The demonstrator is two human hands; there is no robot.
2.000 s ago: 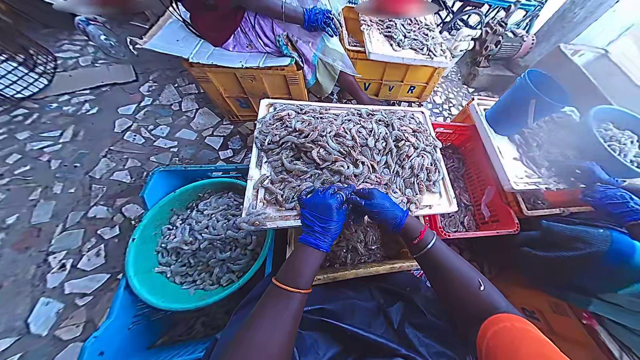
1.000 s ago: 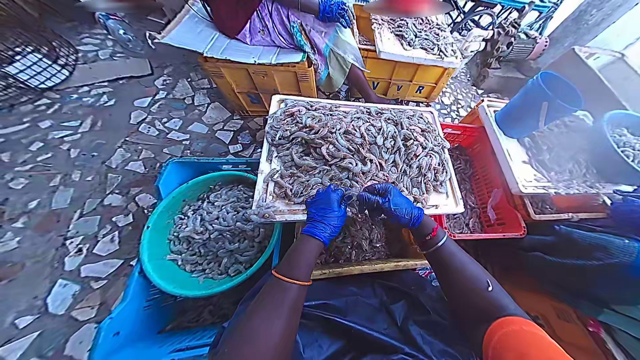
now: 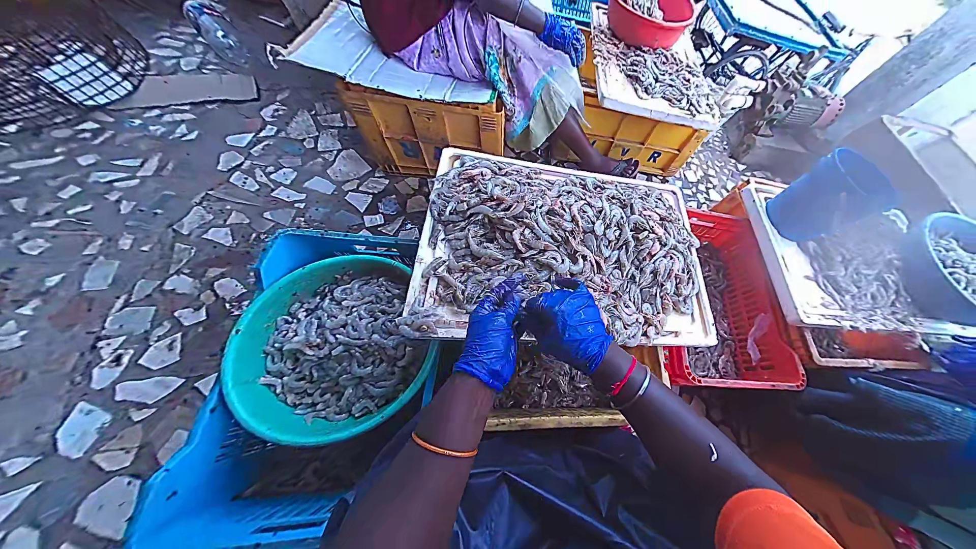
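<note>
A white tray (image 3: 690,329) heaped with raw shrimp (image 3: 560,229) lies in front of me. Over its near edge, my left hand (image 3: 492,335) in a blue glove has its fingers bent together, close against my right hand (image 3: 570,324), gloved alike. Whatever is between the fingertips is too small and covered to make out. To the left, a green basin (image 3: 248,381) holds many grey shrimp. Under my hands, a crate with a yellowish rim (image 3: 557,418) contains shrimp heads or shells.
The basin rests on a blue crate (image 3: 183,473). A red crate (image 3: 770,358) stands right of the tray, beside another white tray (image 3: 778,252) with a blue bucket (image 3: 831,194). Opposite, a person sits on a yellow crate (image 3: 423,133). Stone-chip paving (image 3: 160,351) lies left.
A red bowl now shows fully on the tray at the far side. My hands stay close together at the near edge of the shrimp tray.
</note>
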